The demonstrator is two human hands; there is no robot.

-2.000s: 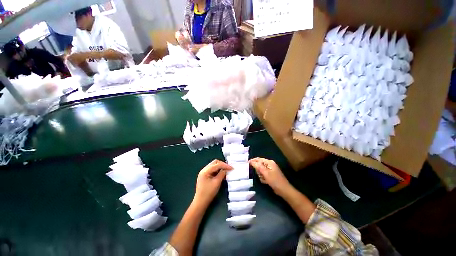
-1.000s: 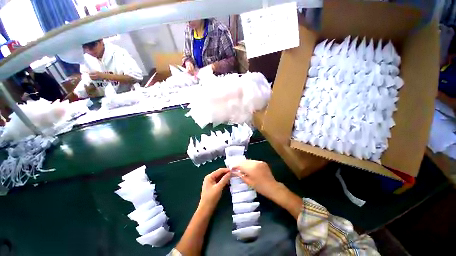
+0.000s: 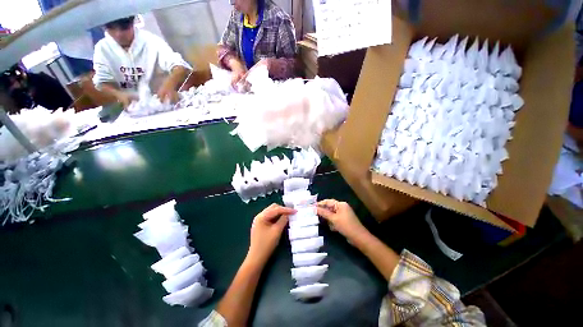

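Observation:
A row of overlapping white packets [image 3: 307,246] lies lengthwise on the dark-green bench in front of me. My left hand [image 3: 272,225] pinches the left edge of a packet near the row's upper part. My right hand [image 3: 339,217] pinches the right edge at about the same height. A second row of packets [image 3: 176,255] lies to the left. A third row, with points up, [image 3: 272,175] stands crosswise just beyond the far end of my row.
An open carton [image 3: 361,134] filled with white pointed packets stands tilted at the right. A loose white strip [image 3: 441,236] lies below it. A fluffy white pile [image 3: 291,115] lies across the bench. People work opposite. A printed paper sheet [image 3: 353,24] hangs above.
One second ago both hands met over the row's upper part; my right hand has moved back to the right edge. The view has shifted slightly. A person opposite has lowered their hands to the bench.

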